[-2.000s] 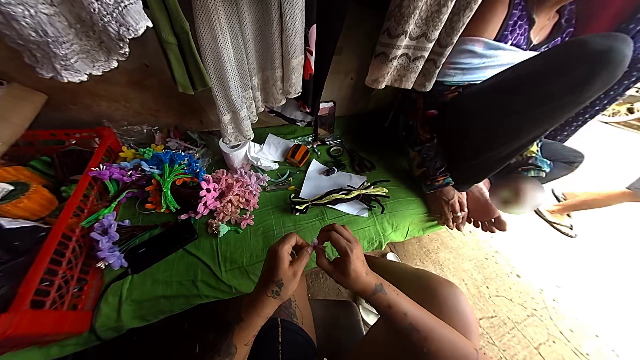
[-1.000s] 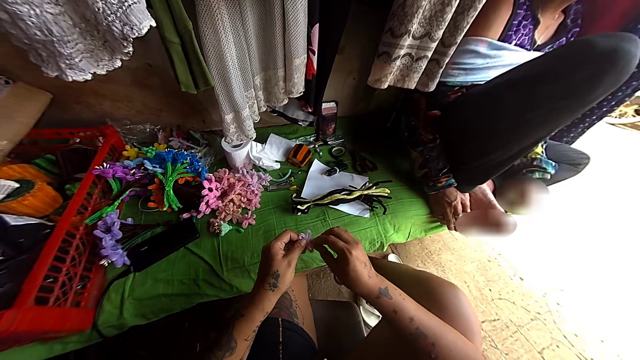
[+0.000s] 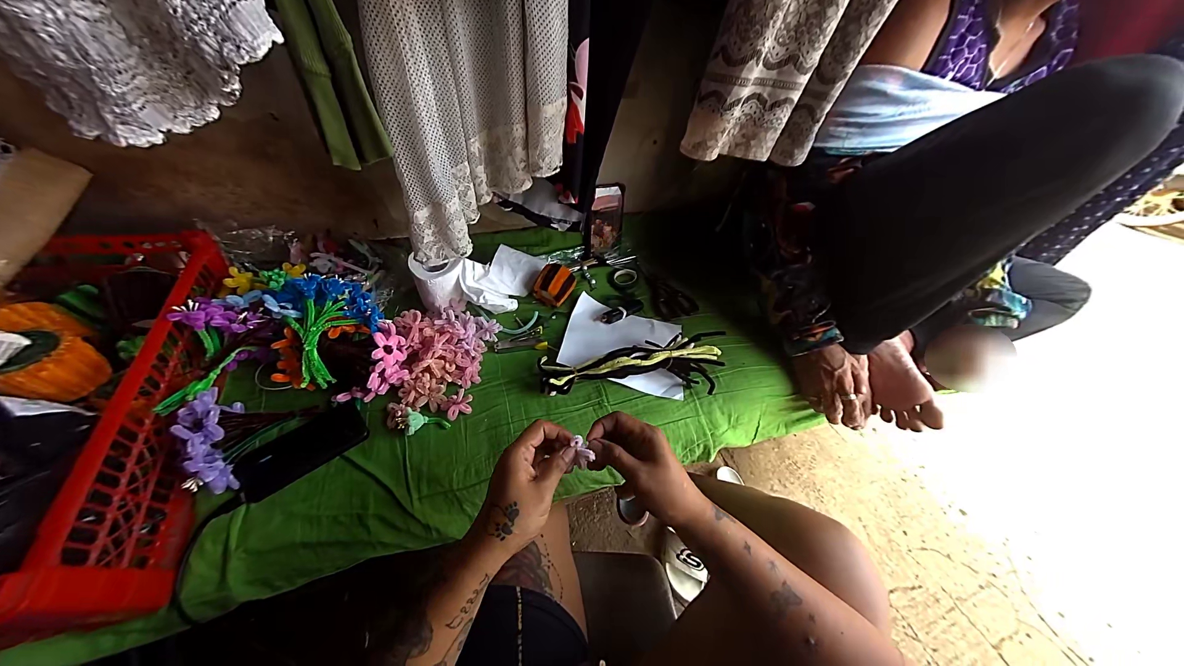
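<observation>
Between my two hands is a small pale lilac pipe-cleaner flower (image 3: 580,451). My left hand (image 3: 529,481) pinches it from the left side. From the right, my right hand (image 3: 647,467) has its thumb and fingertips at the flower's edge. Beyond them on the green cloth (image 3: 481,462) lies a bundle of black and yellow pipe cleaners (image 3: 629,363), partly over white paper (image 3: 606,333). Pink pipe-cleaner flowers (image 3: 430,356) are piled to the left, beside blue flowers with green stems (image 3: 324,310) and purple flowers (image 3: 203,439).
A red plastic crate (image 3: 120,444) stands at the left, near a black phone (image 3: 301,453) with a cable. Behind lie a paper roll (image 3: 435,277), an orange-and-black object (image 3: 554,284), pliers (image 3: 671,298) and tape (image 3: 623,277). Clothes (image 3: 472,111) hang above. Another person's hand (image 3: 837,379) rests by their foot at right.
The small lilac piece between my fingers shows more plainly as a flower now. My hands have stayed close together, with the fingers shifting around it.
</observation>
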